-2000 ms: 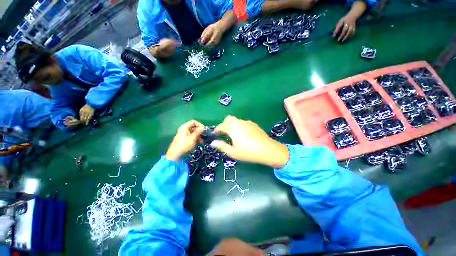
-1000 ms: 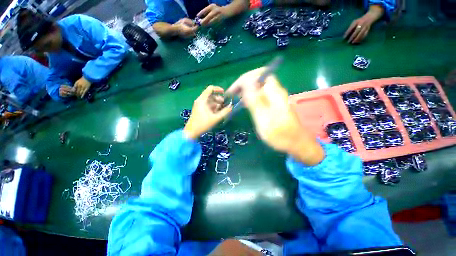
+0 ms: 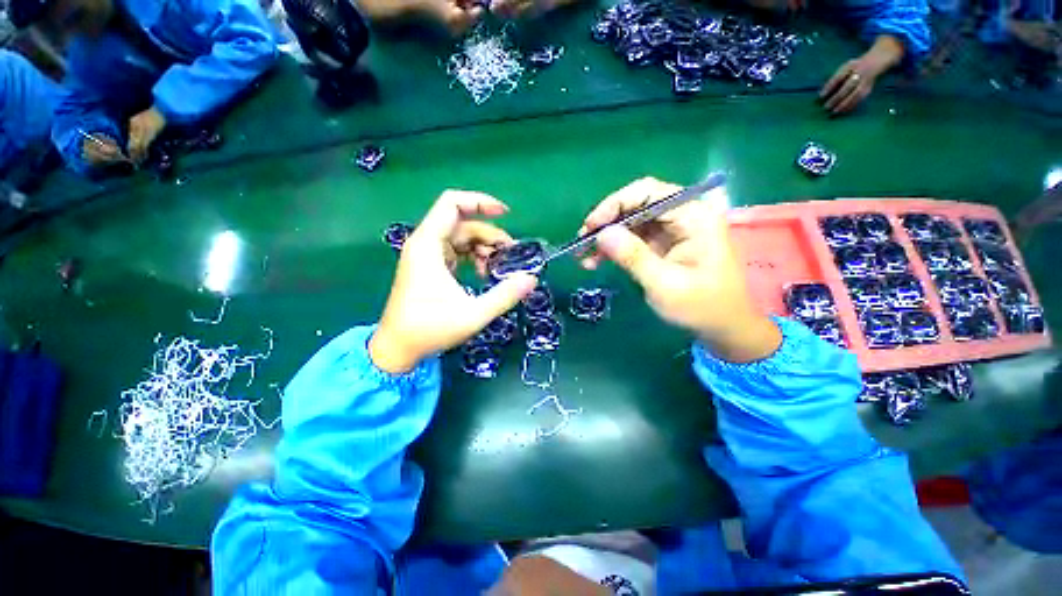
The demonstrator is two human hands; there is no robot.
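Observation:
My left hand (image 3: 437, 279) holds a black shiny housing (image 3: 517, 259) between thumb and fingers, above the green belt. My right hand (image 3: 681, 262) grips slim metal tweezers (image 3: 652, 211). Their tip points left and meets the right side of the held housing; whether it grips anything there is too small to tell. Several black housings (image 3: 542, 332) lie clustered on the belt below my hands. Just below them lie an outlined white strand (image 3: 539, 370) and a bent loose one (image 3: 554, 412).
A pile of white strands (image 3: 186, 413) lies left. A pink-red tray (image 3: 777, 259) with rows of black units is right, with more housings (image 3: 903, 394) before it. Coworkers in blue, a black fan (image 3: 326, 33) and a housing heap (image 3: 699, 44) are across the belt.
The tweezers, blurred in my right hand one second ago, now meet the housing in my left hand. Two seconds ago both hands were together on a dark piece. The view has shifted.

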